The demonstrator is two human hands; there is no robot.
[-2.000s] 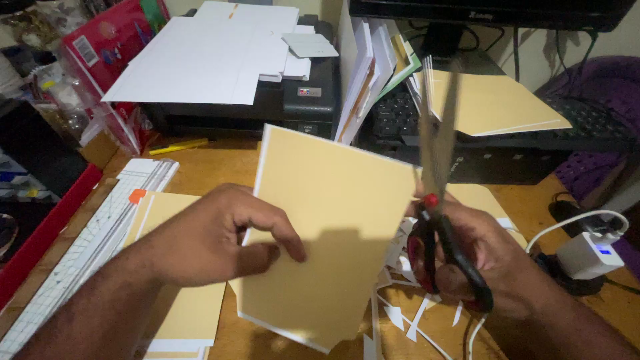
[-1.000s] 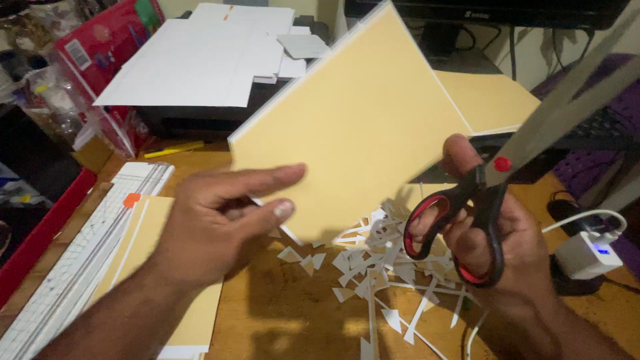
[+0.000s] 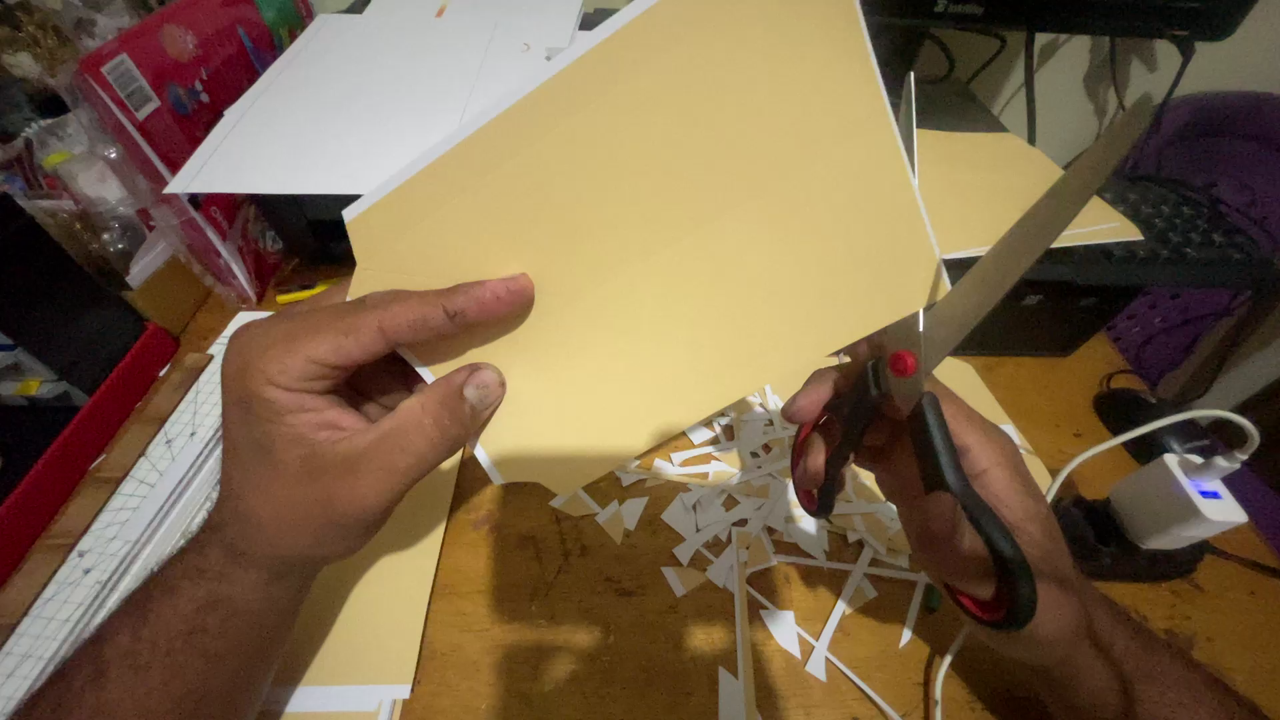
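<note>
My left hand [image 3: 350, 410] grips a tan sheet of card with white edges [image 3: 640, 240] at its lower left side, thumb and forefinger over its face. The sheet is tilted, and its top runs out of view. In my right hand [image 3: 950, 480] is a pair of scissors with black and red handles [image 3: 905, 365]. Their blades are apart, one reaching up to the right, the other mostly hidden near the sheet's right corner. Below the sheet, white and tan paper scraps [image 3: 750, 510] lie scattered on the wooden table.
Tan sheets [image 3: 370, 600] lie at lower left beside a gridded white paper trimmer [image 3: 130, 510]. White sheets [image 3: 330, 100] rest on a dark machine behind. At right are a white charger with a cable [image 3: 1180, 500], a keyboard [image 3: 1190, 230] and another tan sheet [image 3: 1000, 190].
The tan sheet has been turned and raised in my left hand since two seconds ago. The scissors have gone from pointing upward to slanting up to the right.
</note>
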